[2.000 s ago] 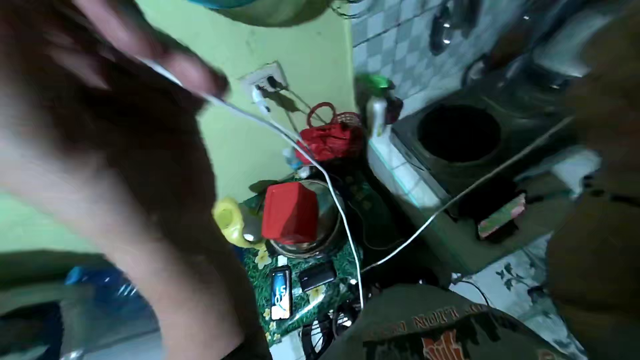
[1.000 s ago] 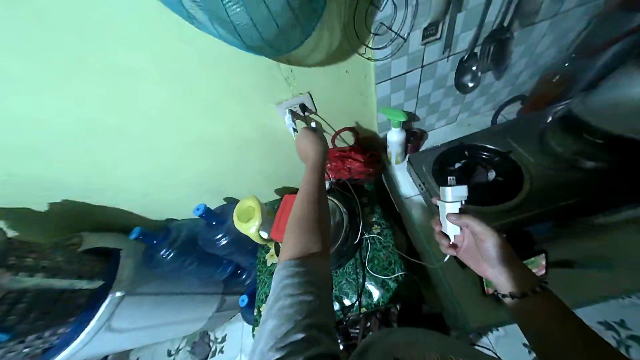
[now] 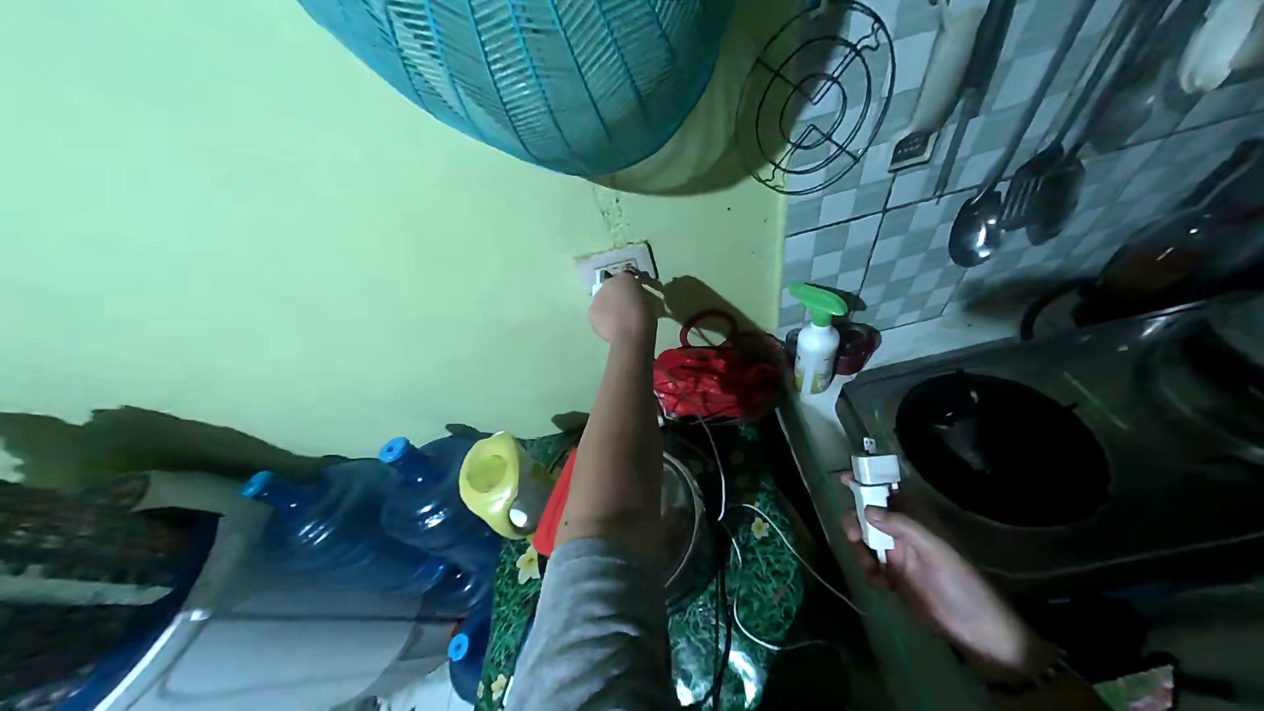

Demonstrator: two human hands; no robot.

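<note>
My left hand (image 3: 624, 308) reaches up to the wall outlet (image 3: 617, 265), its fingers at the plugs there; the hand hides part of the outlet and what the fingers grip. My right hand (image 3: 923, 568) holds a white charger adapter (image 3: 875, 499) upright over the stove's edge, its metal prongs pointing up. A white cable (image 3: 805, 563) runs across the table and up toward my right hand.
Below the outlet lies a red bag (image 3: 716, 380), beside a green-topped spray bottle (image 3: 816, 341). A gas stove (image 3: 1136, 474) stands at right. Blue water jugs (image 3: 434, 504) and a yellow container (image 3: 494, 484) are at left. A teal basket (image 3: 553, 79) hangs above.
Two seconds ago a white cable stretched up to my raised left hand; since then that hand has gone to the outlet. My right hand with the adapter came into clear view one second ago.
</note>
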